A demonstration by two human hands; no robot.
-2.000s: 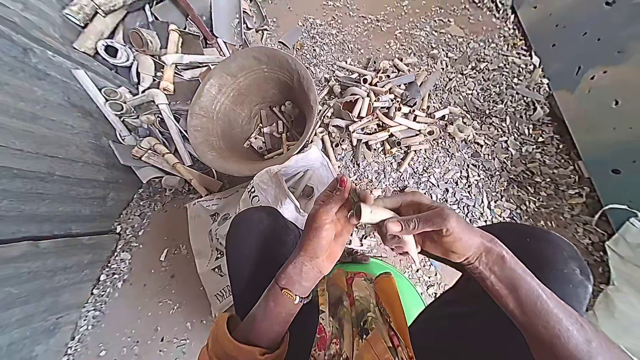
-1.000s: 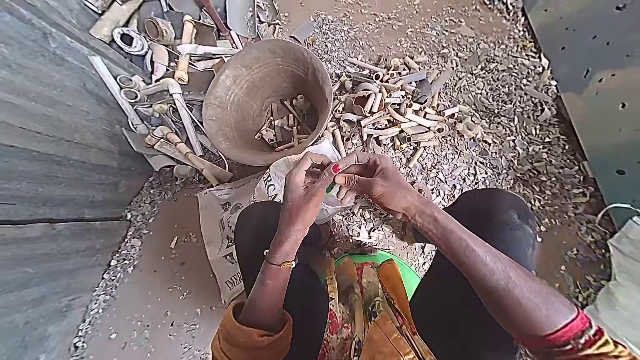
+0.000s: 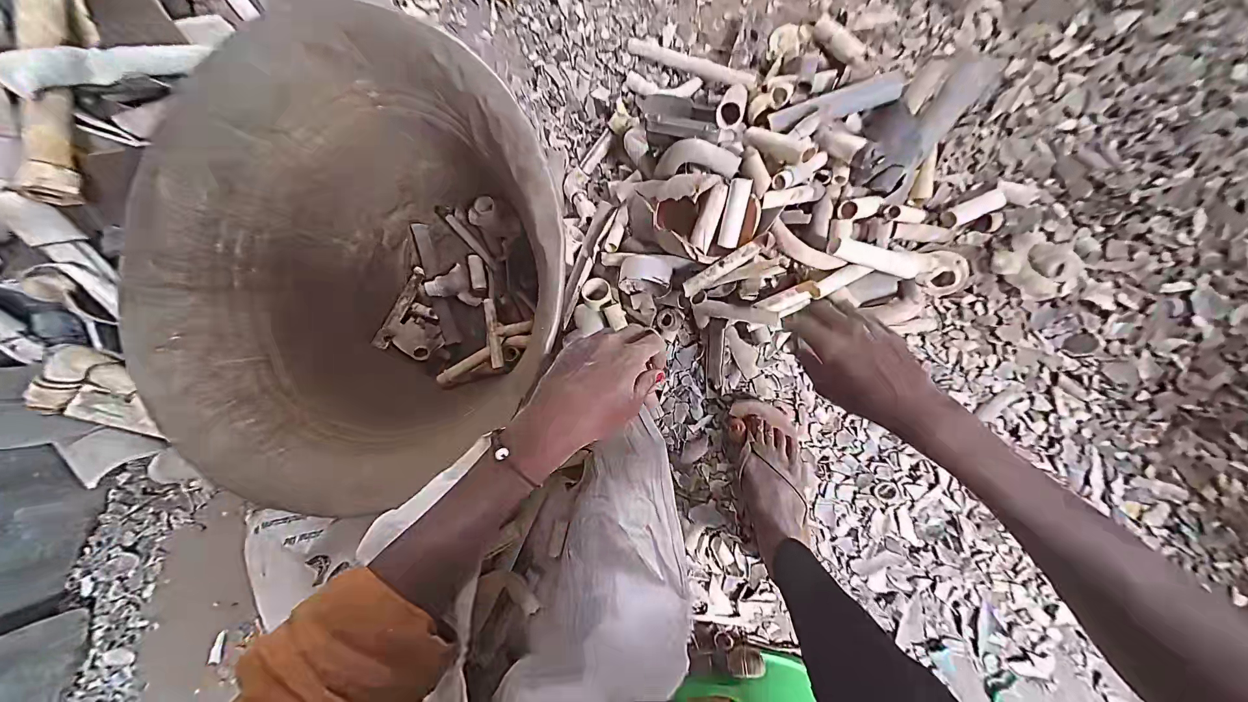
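Observation:
My left hand point(image 3: 597, 382) is at the near left edge of a pile of plastic pipe pieces point(image 3: 733, 216), just right of a large round basin point(image 3: 341, 458); its fingers are curled, and whether they hold anything is hidden. My right hand point(image 3: 858, 356) reaches palm down to the near right edge of that pile, fingertips among the pieces, their grip hidden. Inside the basin lie several short pipe pieces and fittings point(image 3: 492, 331). A whitish sack point(image 3: 624, 546) with pipe pieces in its mouth stands below my left hand.
My foot point(image 3: 770, 478) rests on a layer of plastic chips point(image 3: 1121, 390) that surrounds the pile. More pipes and fittings point(image 3: 73, 390) lie left of the basin. A green plastic object point(image 3: 756, 680) shows at the bottom edge, and a metal sheet point(image 3: 39, 546) at the lower left.
My hands were together over my lap; they have moved apart and forward to the pile. The pale piece held two seconds ago no longer shows in them. The view has moved much closer.

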